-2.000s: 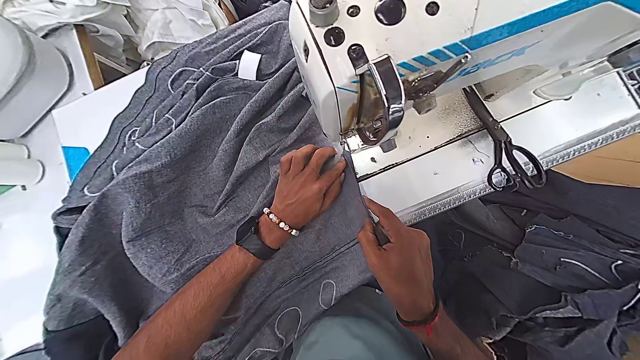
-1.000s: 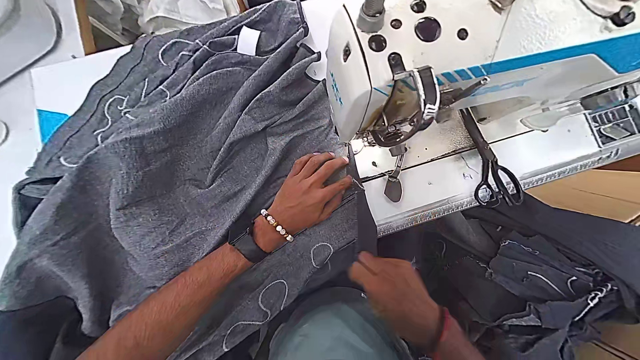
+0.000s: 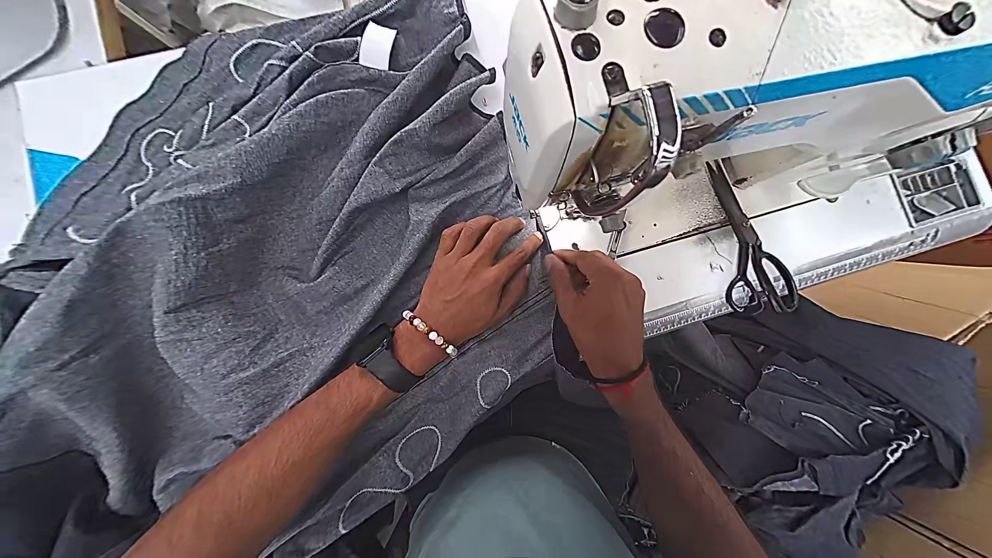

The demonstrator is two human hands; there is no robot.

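Observation:
Grey knit fabric (image 3: 256,201) with loose white threads and a white label spreads over the left of the sewing table. My left hand (image 3: 480,279) lies palm down on it, fingertips just short of the needle area of a white and blue sewing machine (image 3: 542,116). Close on its right, my right hand (image 3: 601,302) pinches the fabric's dark edge between thumb and fingers, near the presser foot. A dark strip hangs below that hand. The needle itself is hard to make out.
Black-handled scissors (image 3: 752,256) lie on the machine bed, right of my right hand. Dark fabric pieces (image 3: 821,411) are heaped at the lower right over cardboard (image 3: 899,298). A ruler strip (image 3: 852,267) runs along the bed's front edge. White cloth shows at the top left.
My right hand has moved up from lower along the dark strip to the fabric edge by the machine. My left hand has stayed flat on the fabric.

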